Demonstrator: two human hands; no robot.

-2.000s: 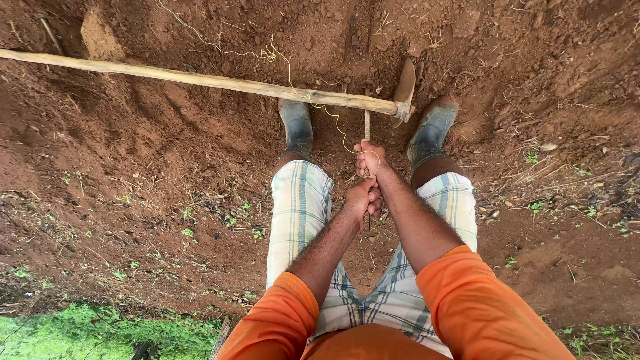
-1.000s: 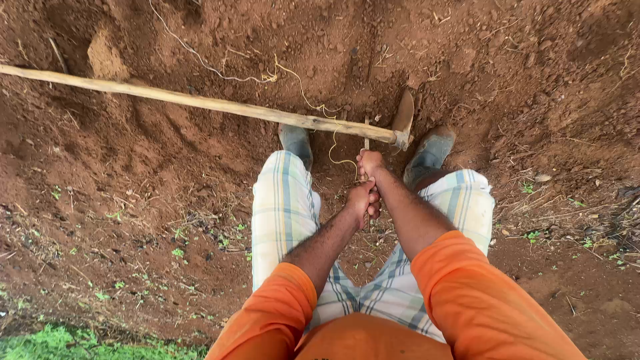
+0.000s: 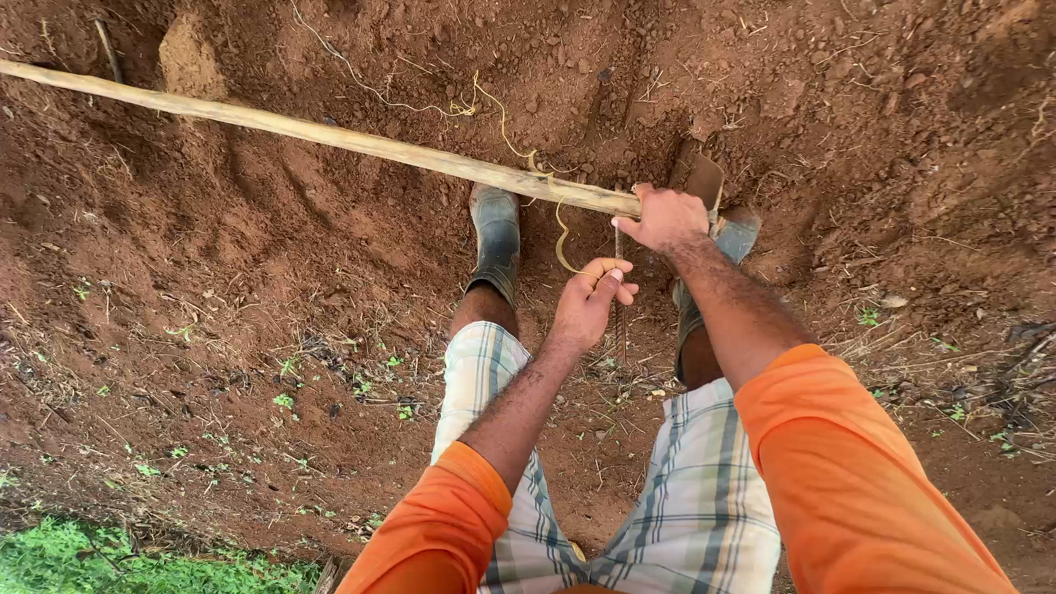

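My right hand (image 3: 670, 219) grips the head end of a hoe's long wooden handle (image 3: 363, 143), close beside the hoe's metal blade (image 3: 704, 180). Just below and to the left, my left hand (image 3: 592, 301) pinches a thin yellowish string (image 3: 562, 239) between its fingers. That string runs up past the handle onto the soil. A thin ribbed metal rod (image 3: 620, 330) stands or lies between my legs, beside my left fingertips; whether the left hand touches it is unclear. The handle stretches off to the upper left edge.
Rubber boots (image 3: 497, 239) stand on loose reddish soil, one on each side of the rod. A pale clod (image 3: 191, 58) and a short dark stick (image 3: 108, 51) lie at the upper left. Green plants (image 3: 148, 565) grow at the lower left, and a furrow runs across the top.
My right hand has moved up from the rod onto the hoe's handle. The left hand, earlier closed just below the right one at the rod, now holds the string.
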